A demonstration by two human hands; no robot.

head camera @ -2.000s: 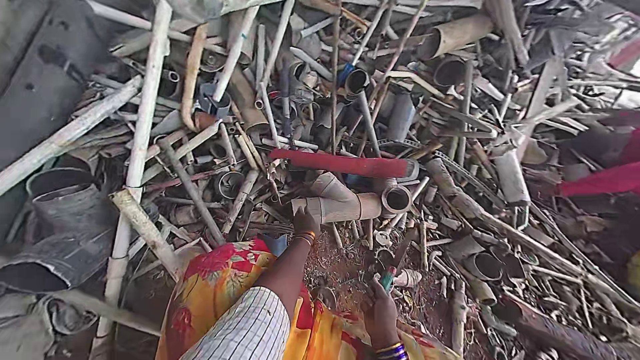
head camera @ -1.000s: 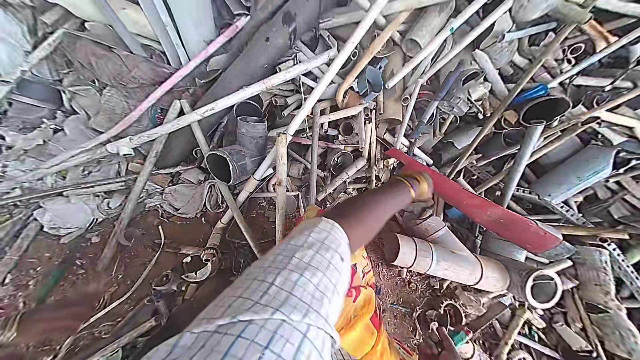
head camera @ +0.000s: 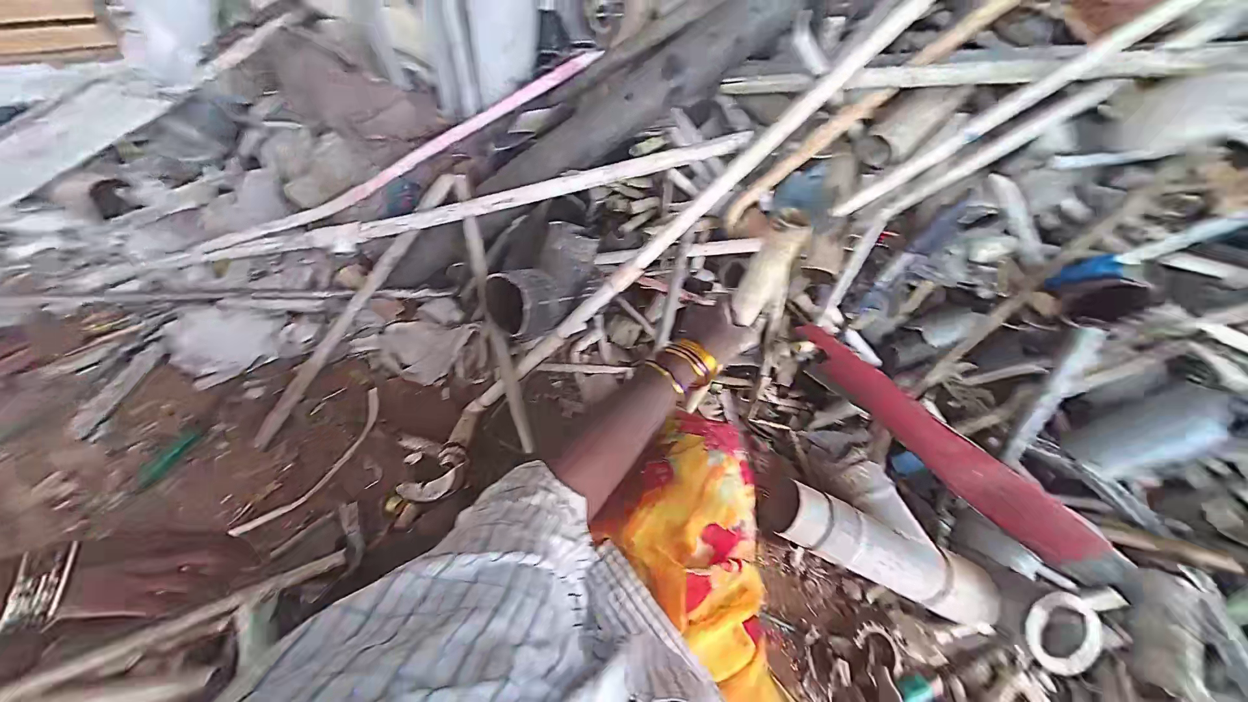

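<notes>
My left hand, with yellow bangles at the wrist, reaches into the scrap heap. Its fingers are around the lower end of a short cream-coloured pipe piece. To the right, a long flattened red piece slants down across the heap. Below it lies a pale branched plastic pipe fitting, near the yellow and red patterned cloth over my lap. A small teal object shows at the bottom edge. My right hand is not visible. The view is blurred.
Long pale pipes cross the heap in front of my left hand. A grey pipe piece lies left of it. On the soil at left are a green scrap and a thin curved strip.
My left hand was on the branched fitting two seconds ago, then by the red piece's end; now it holds the cream pipe piece. My right hand has gone out of view. The view has swung left.
</notes>
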